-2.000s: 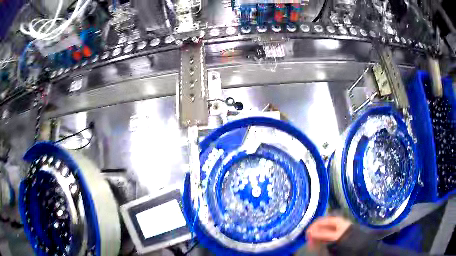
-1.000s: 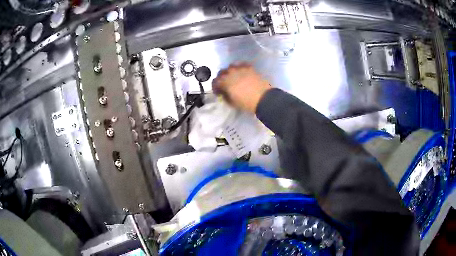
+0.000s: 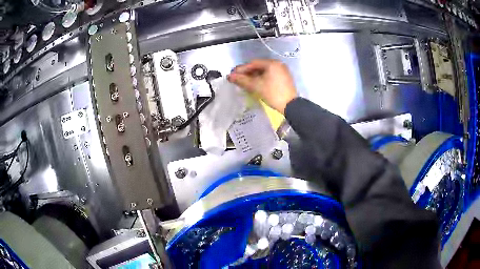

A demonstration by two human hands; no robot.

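My right hand [image 3: 266,84], bare with a dark grey sleeve, is above the metal table behind the middle bowl. Its thumb and fingers pinch the top edge of a thin, whitish, crumpled bag [image 3: 218,113]. A white label slip [image 3: 252,134] with small printed lines shows beside and partly under the bag. A yellow piece [image 3: 272,116] shows below the hand, next to the slip; I cannot tell what it is. My left hand is not in view.
The middle blue-rimmed bowl feeder [image 3: 284,197] holds clear round parts. Another bowl [image 3: 439,173] stands at the right. A grey-brown metal rail [image 3: 118,121] runs down the left. A feeder controller screen [image 3: 131,260] is at the bottom left. A black cable [image 3: 197,111] lies beside the bag.
My right hand has shifted slightly and now pinches the bag, which is drawn up toward the fingers. More of the label slip and the yellow piece shows.
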